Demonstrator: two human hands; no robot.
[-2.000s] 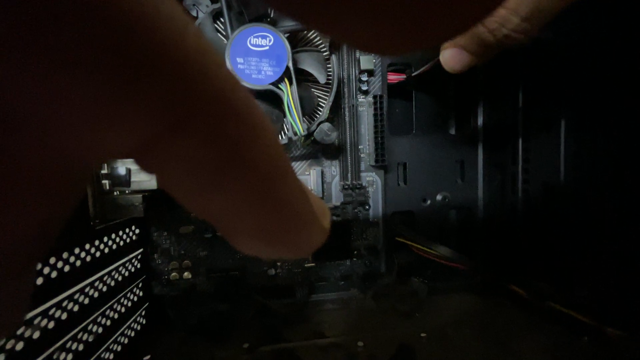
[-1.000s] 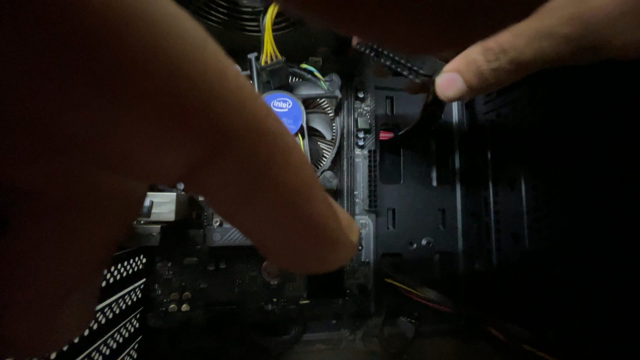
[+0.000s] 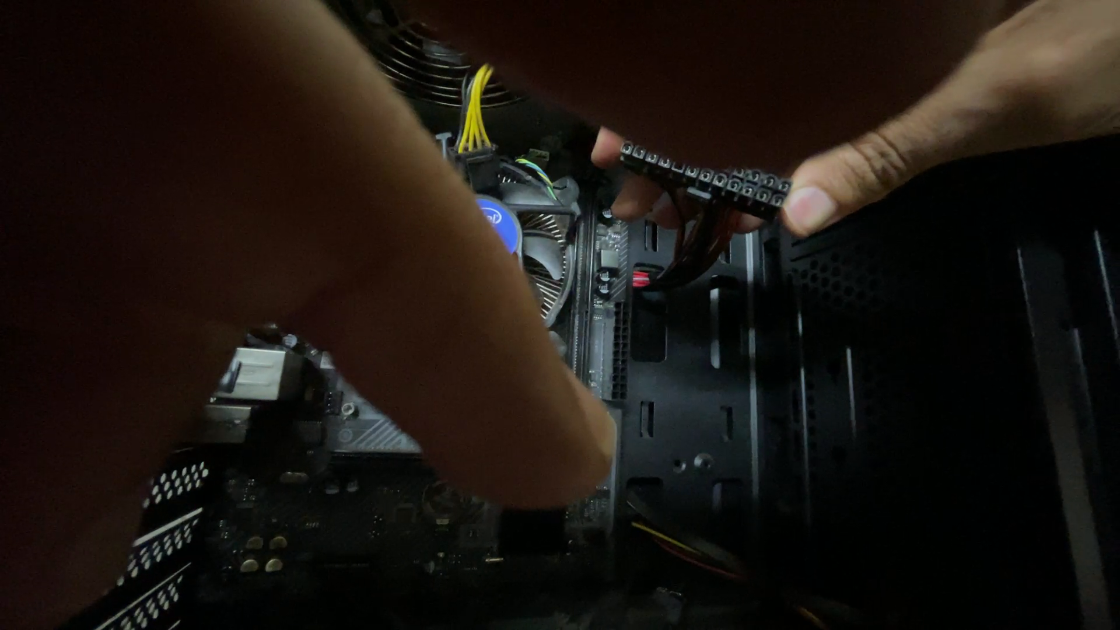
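Observation:
My right hand (image 3: 857, 179) grips a black multi-pin power connector (image 3: 704, 179), its thumb at one end and fingertips behind; the pin face is visible and dark cables hang below it. My left hand (image 3: 437, 306) is large, dark and close to the camera. One of its fingers reaches down to the motherboard's right edge, the tip by a light grey strip; contact is unclear. A long black socket (image 3: 619, 350) lies above that fingertip on the motherboard (image 3: 376, 525). A blurred dark shape, perhaps more of my left hand, covers the top.
A CPU cooler fan (image 3: 544, 254) with a blue Intel hub is partly hidden by my left hand. Yellow wires (image 3: 477, 109) rise above it, near a round case fan grille (image 3: 429, 61). Right of the board is the black case panel (image 3: 687, 394) with slots; loose thin cables (image 3: 682, 547) lie below.
The power connector has come into fuller view in my right hand, with its pin face showing. My left finger has shifted right along the board. The view has moved somewhat.

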